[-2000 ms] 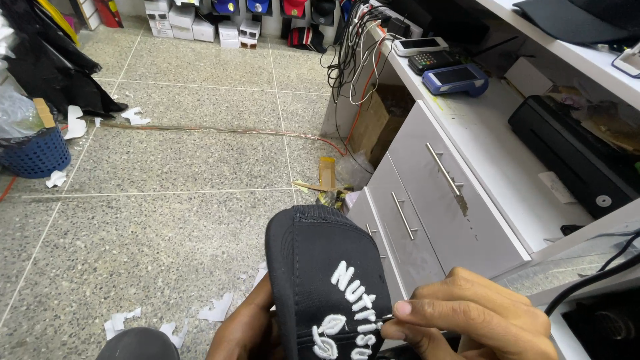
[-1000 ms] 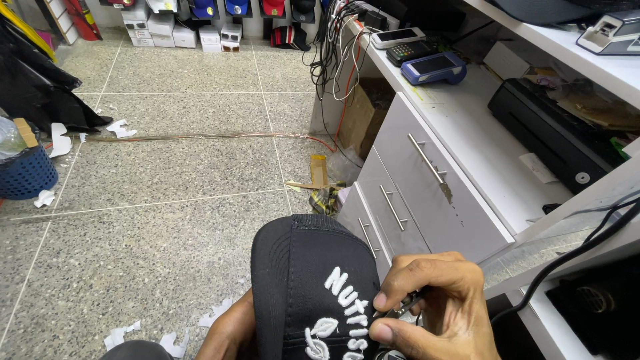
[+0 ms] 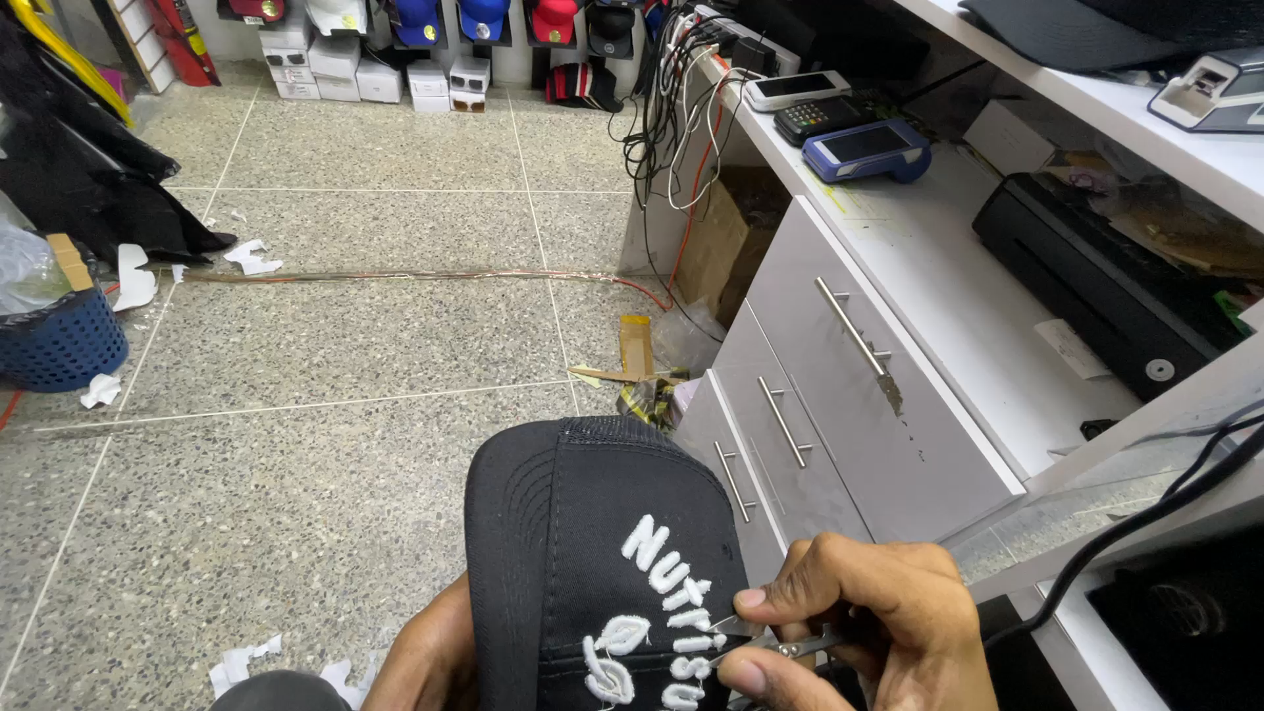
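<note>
My left hand [image 3: 425, 647] holds a black cap [image 3: 602, 553] from beneath, at the bottom middle of the head view; its fingers are hidden behind the cap. Raised white embroidery [image 3: 667, 563], letters and a leaf-like motif, runs over the cap's front panel. At the right edge of that lettering, my right hand [image 3: 869, 622] pinches small metal thread snips [image 3: 780, 647] between thumb and fingers. The blades are slightly apart, with their tips at the white letters. Whether they touch a thread is too small to tell.
A white drawer cabinet [image 3: 849, 365] stands close on the right, with card terminals [image 3: 864, 148] and a black printer [image 3: 1096, 276] on its shelf. Paper scraps [image 3: 252, 257] and a cable [image 3: 395, 276] lie on the floor. A blue basket [image 3: 64, 341] stands at left; caps [image 3: 484, 20] hang behind.
My right hand held the snips at the lettering one second ago too; its thumb and fingers are now spread wider apart, and the blades show more clearly. My left hand still holds the cap.
</note>
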